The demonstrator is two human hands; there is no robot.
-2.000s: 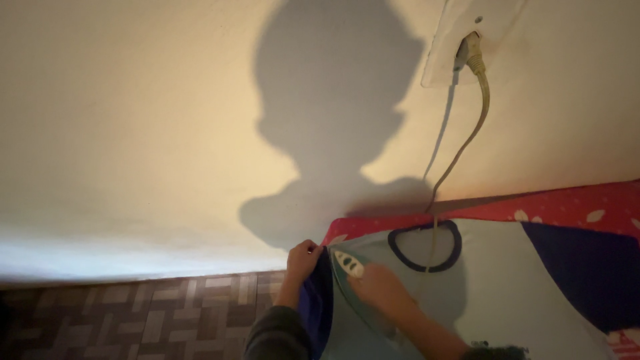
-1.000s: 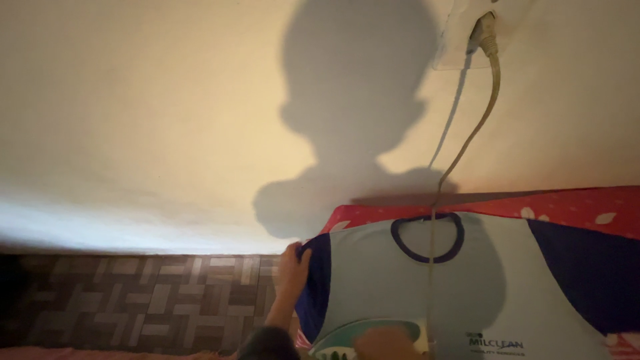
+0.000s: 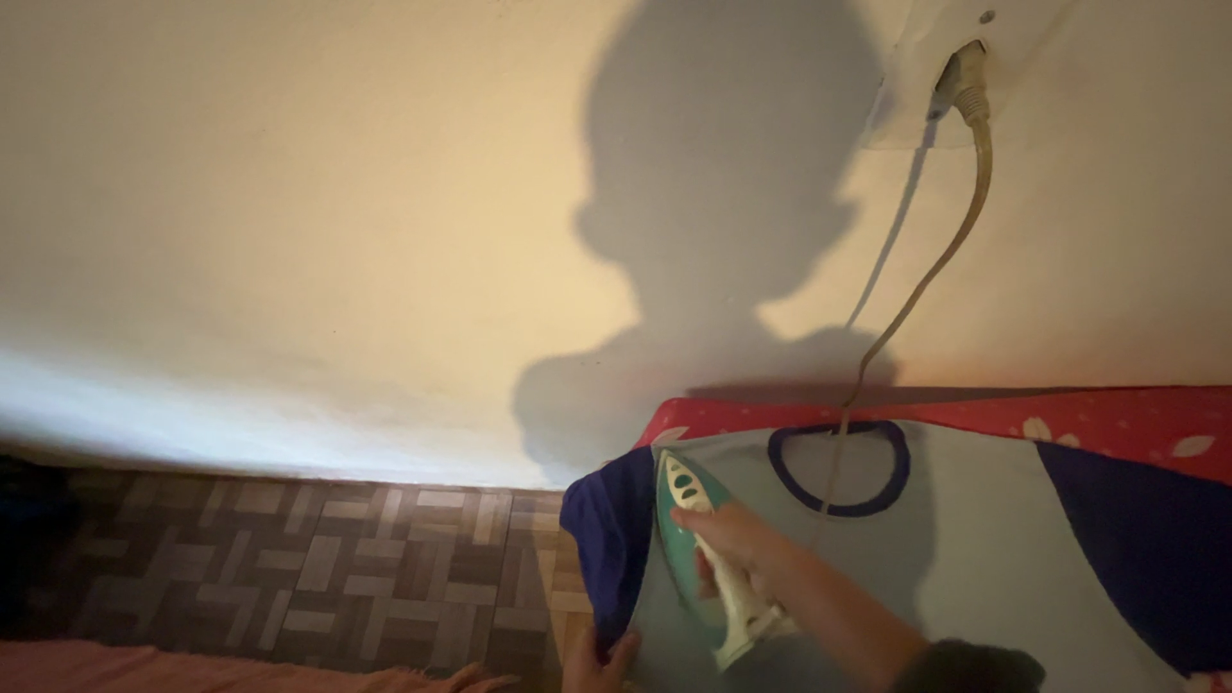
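Observation:
A light blue T-shirt (image 3: pixel 1001 539) with a dark blue collar and sleeves lies spread on a red patterned cloth (image 3: pixel 943 412). My right hand (image 3: pixel 736 544) is closed around the handle of a green and white clothes iron (image 3: pixel 685 568), which rests on the shirt along the left sleeve seam, its tip toward the shoulder. At the bottom edge, my left hand (image 3: pixel 599 664) pinches the lower edge of the dark blue left sleeve (image 3: pixel 611 539); part of this hand is cut off by the frame.
A power cord (image 3: pixel 929 274) runs from a plug (image 3: pixel 967 82) in the wall outlet down across the shirt's collar. The wall (image 3: pixel 337 241) rises just behind the cloth. Patterned flooring (image 3: pixel 385 558) lies to the left, with a pink fringed fabric (image 3: pixel 192 669) at the bottom left.
The iron in my right hand has moved from the lower part of the shirt up to the left shoulder seam. My left hand has moved down from the sleeve's upper part to its lower edge.

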